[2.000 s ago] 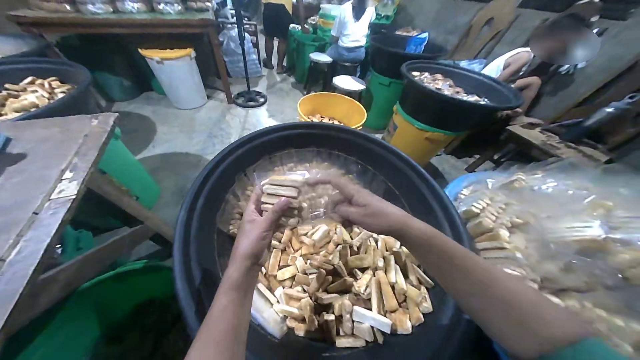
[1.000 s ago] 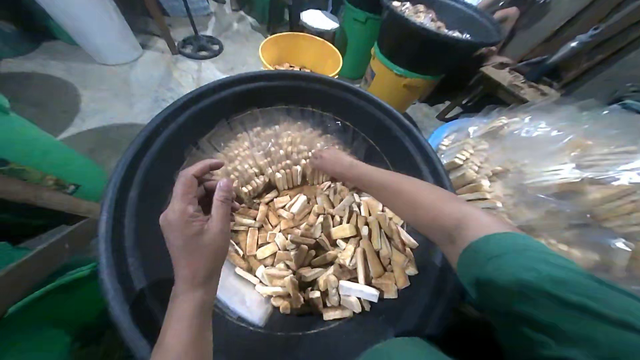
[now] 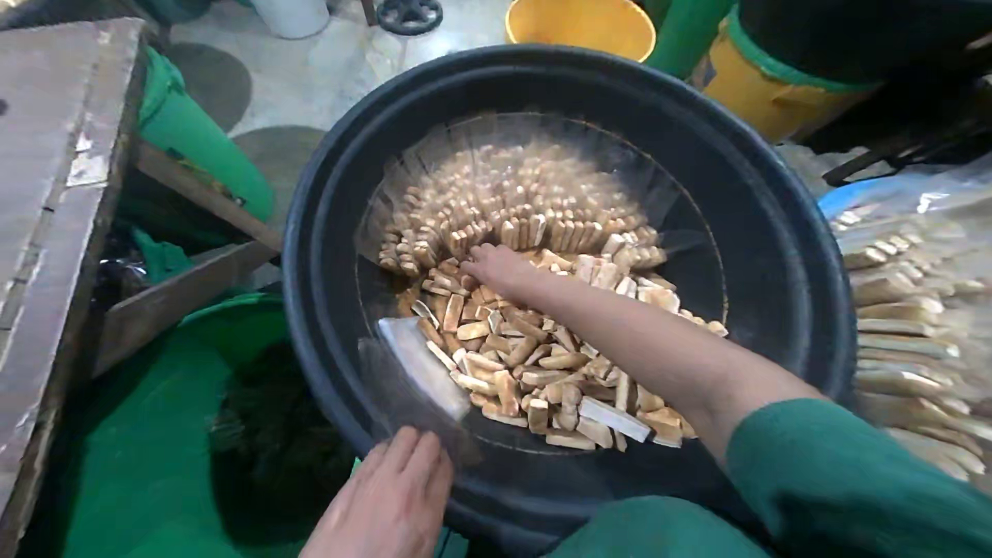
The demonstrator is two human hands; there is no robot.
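A large black plastic tub (image 3: 775, 232) holds a heap of loose toasted bread sticks (image 3: 527, 349). Behind the heap, bread sticks packed in clear plastic bags (image 3: 527, 194) stand in rows. My right hand (image 3: 500, 271) reaches in over the heap and touches sticks by the front of the packed rows; its fingertips are partly hidden, so its grip is unclear. My left hand (image 3: 395, 496) is at the near left rim, fingers curled down and blurred; whether it holds anything cannot be told. Beside it, inside the tub, lies a stack of clear plastic bags (image 3: 426, 368).
A worn wooden table (image 3: 54, 155) stands at the left, with a green tub (image 3: 139, 449) below it. Filled plastic bags of bread sticks (image 3: 907, 333) lie at the right. Beyond the black tub are a yellow basin (image 3: 581, 27) and a yellow bucket (image 3: 775, 85).
My left hand has moved from above the packed rows down to the near left rim. The filled bag held between both hands two seconds ago is no longer in them.
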